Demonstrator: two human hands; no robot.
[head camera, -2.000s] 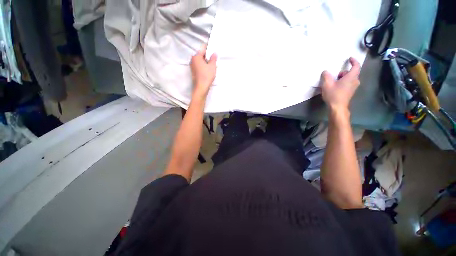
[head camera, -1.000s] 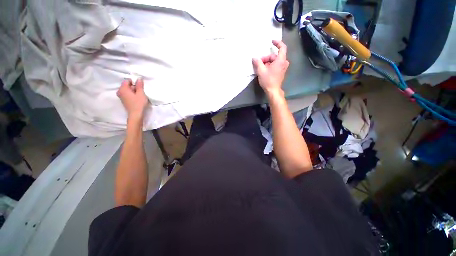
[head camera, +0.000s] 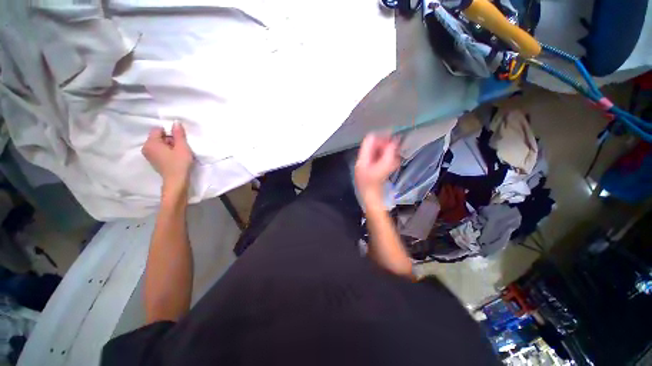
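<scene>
A large off-white cloth (head camera: 264, 78) covers most of the table, creased on the left and flatter on the right. Its near edge hangs at the table's front. My left hand (head camera: 170, 154) pinches the cloth near its front edge at the left. My right hand (head camera: 377, 161) is blurred and off the cloth, in front of the table's edge, with fingers curled; whether it holds anything cannot be told.
The iron's yellow handle (head camera: 504, 27) and blue hose (head camera: 583, 78) are at the upper right. Black scissor handles (head camera: 402, 6) show at the top edge. Mixed fabric scraps (head camera: 465, 204) lie on the floor at right. A long grey padded board (head camera: 86, 286) is at lower left.
My right hand has let go of the cloth's right part and moved down towards my body. My left hand stays on the cloth. The view has shifted to the right.
</scene>
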